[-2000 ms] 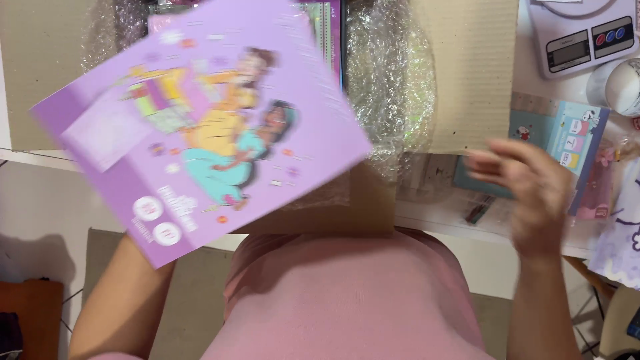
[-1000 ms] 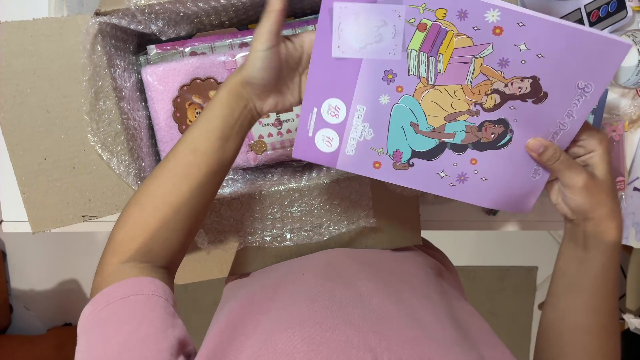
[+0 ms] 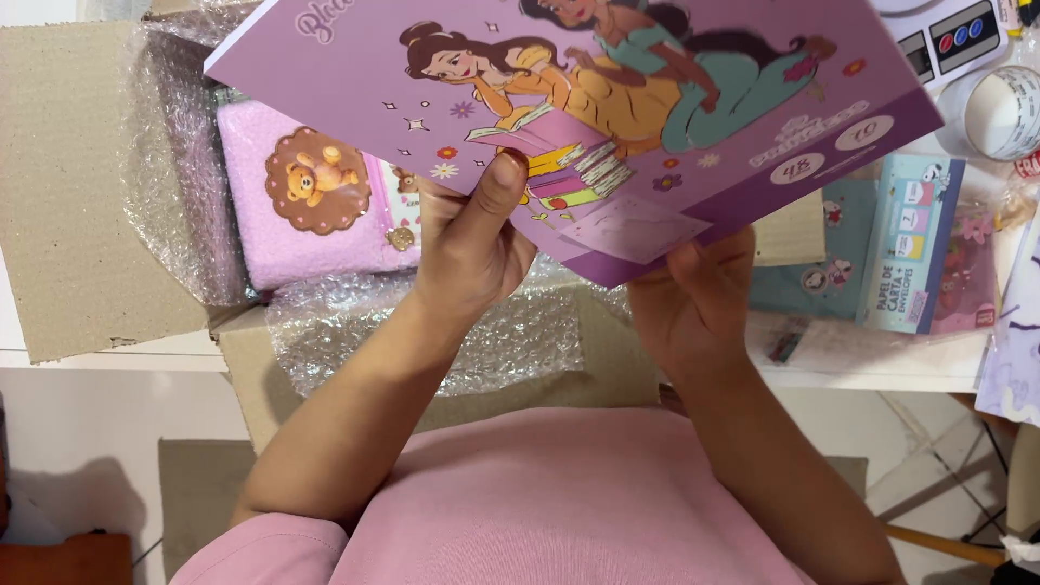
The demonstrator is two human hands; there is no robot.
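A purple booklet (image 3: 520, 106) with illustrated princess figures fills the upper middle, tilted above an open cardboard box. My left hand (image 3: 479, 236) grips its lower left edge, thumb on the printed cover. At its bottom right corner, my right hand (image 3: 699, 301) pinches it between thumb and fingers. Behind it, in the box, lies a fluffy pink notebook (image 3: 252, 195) with a brown teddy bear patch, partly covered by the booklet. Bubble wrap (image 3: 447, 341) lines the box and spills over the near flap.
The box's cardboard flap (image 3: 73, 195) spreads out at the left. A stationery pack (image 3: 910, 244) lies on the white table at the right, beside a roll of labels or tape (image 3: 991, 114) and a digital kitchen scale (image 3: 951, 41). The table's front edge (image 3: 886, 382) runs below them.
The booklet has turned around and moved left from where it was a second ago, over the box. My left hand, open then, now grips its edge.
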